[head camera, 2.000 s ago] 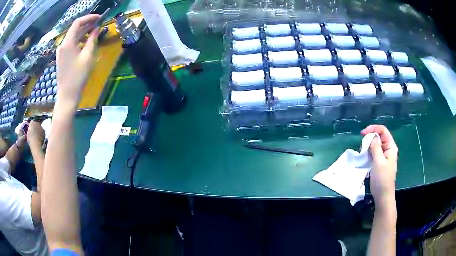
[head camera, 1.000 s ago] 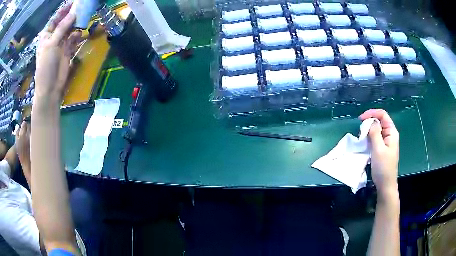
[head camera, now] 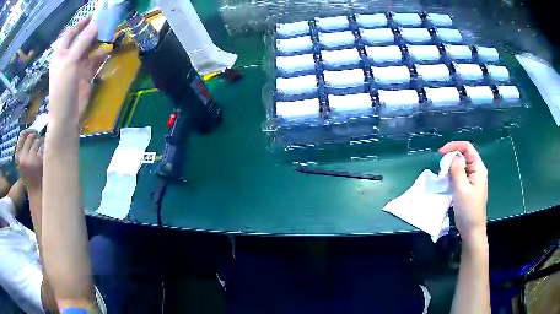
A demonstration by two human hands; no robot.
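My left hand (head camera: 77, 58) is raised at the upper left and holds a pale device housing (head camera: 109, 19) by its side, close to the metal tip of the black heat gun (head camera: 175, 73). The housing is partly cut off by the top edge. My right hand (head camera: 468, 178) pinches a crumpled white wiping cloth (head camera: 422, 199) that hangs over the bench's front edge at the right. A thin black spudger (head camera: 339, 175) lies on the green bench between the heat gun and the cloth.
A clear blister tray (head camera: 399, 127) with rows of white units stands at back right. The heat gun handle (head camera: 172, 144) and its cord are beside the barrel. A white paper strip (head camera: 126, 172) lies at left. Another person's hand (head camera: 29, 156) is at far left. White sheets (head camera: 541, 83) lie far right.
The housing in my left hand has turned from edge-on to showing its pale face. My left hand has moved slightly left. My right hand keeps its hold on the cloth. The view has shifted a little.
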